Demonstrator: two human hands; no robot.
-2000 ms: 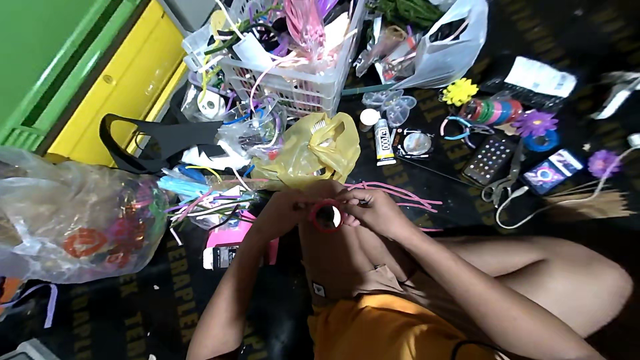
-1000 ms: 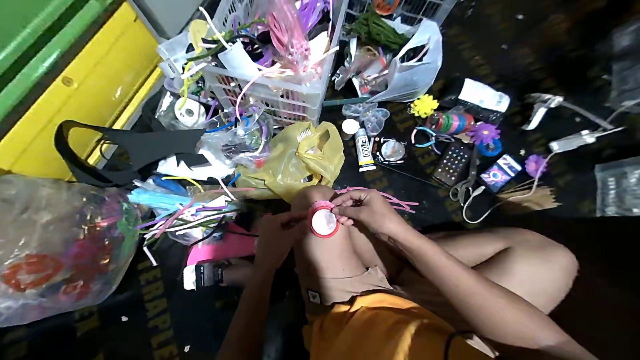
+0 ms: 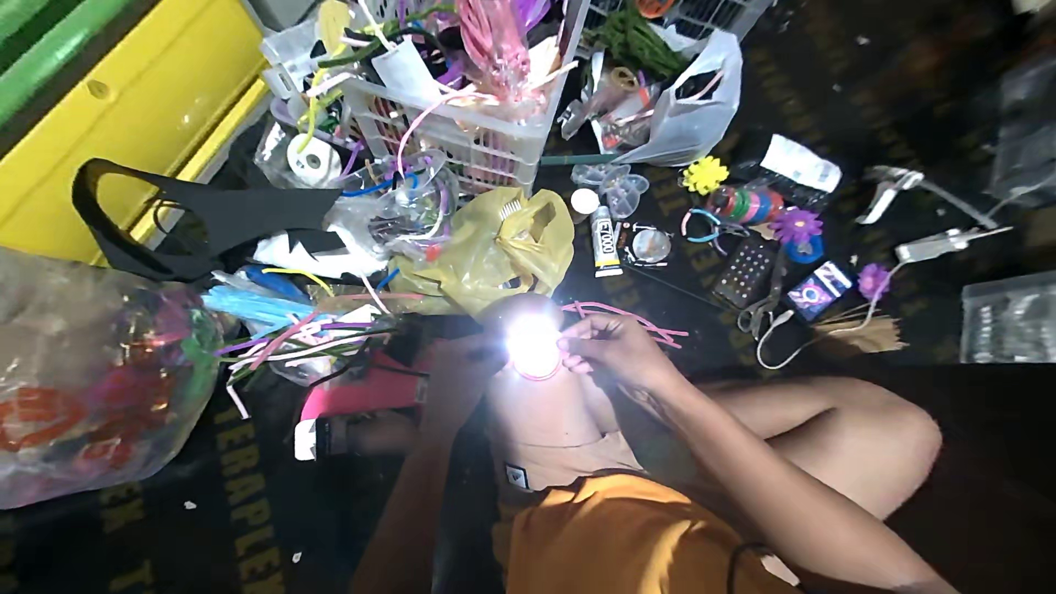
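Observation:
A small round object with a red rim (image 3: 538, 377) is held over my raised knee, its face washed out by a bright white glare. My right hand (image 3: 606, 351) pinches its right edge between thumb and fingers. At its left edge is my left hand (image 3: 470, 363), dim and partly lost in the glare, fingers closed on the rim. Pink pipe cleaners (image 3: 639, 318) lie just beyond my right hand. A crumpled yellow plastic bag (image 3: 528, 239) rests past the knee, with a tube of glue (image 3: 605, 243) to its right.
A white plastic basket (image 3: 470, 140) of craft materials stands ahead. Pipe cleaners (image 3: 264, 309) and a large clear bag (image 3: 99, 388) lie at left. At right are scissors (image 3: 763, 309), a hot glue gun (image 3: 932, 246), a purple flower (image 3: 796, 225) and a yellow flower (image 3: 704, 175).
The round object's face, dark and light two seconds ago and whitish one second ago, now shows a strong glare. Both hands have stayed on its rim. The view has shifted somewhat.

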